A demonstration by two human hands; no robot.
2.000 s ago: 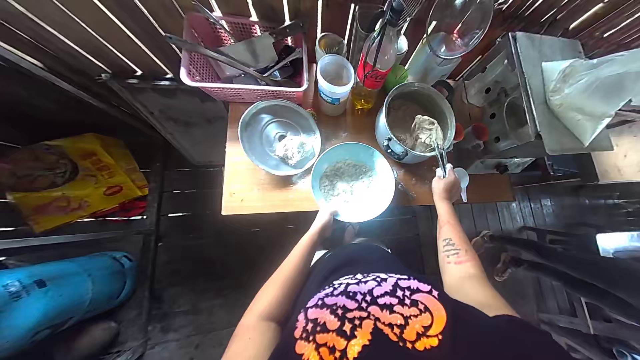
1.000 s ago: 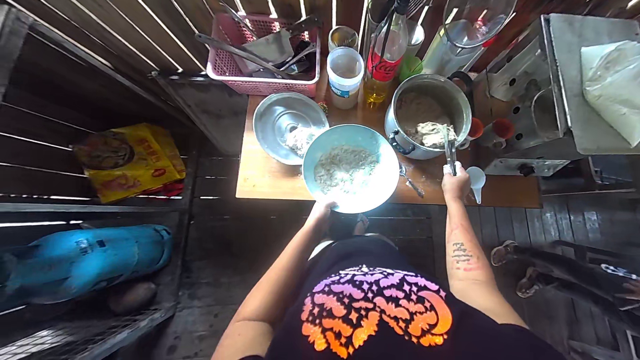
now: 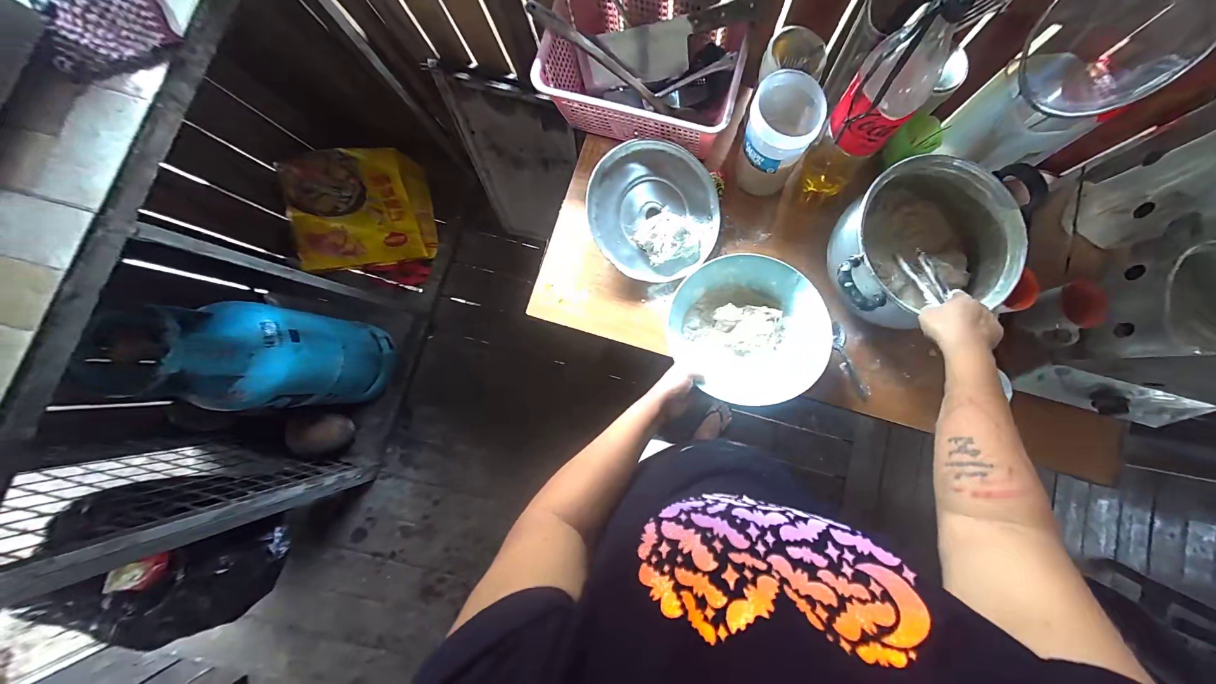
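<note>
My left hand [image 3: 676, 388] grips the near left rim of a pale blue bowl [image 3: 807, 342]. White floury pieces [image 3: 746, 325] lie in that bowl. In my right hand [image 3: 959, 323] are metal tongs [image 3: 923, 277], their tips down inside a deep metal pot [image 3: 848, 237]. A pale, wet-looking mass [image 3: 912, 228] sits in the pot around the tips; whether the tongs clasp any of it I cannot tell. Behind the bowl stands a round metal pan [image 3: 608, 204] with white powder [image 3: 670, 236] in it.
A pink plastic basket [image 3: 627, 116] of utensils, a plastic tub [image 3: 784, 119] and a cola bottle [image 3: 869, 109] line the back of the wooden table [image 3: 608, 309]. A metal stove [image 3: 1140, 275] is at right, a blue gas cylinder [image 3: 294, 353] at left.
The tongs have gone down into the pot; earlier they held a pale piece above it. A small mound of pale pieces now shows in the blue bowl. The view has shifted toward the left.
</note>
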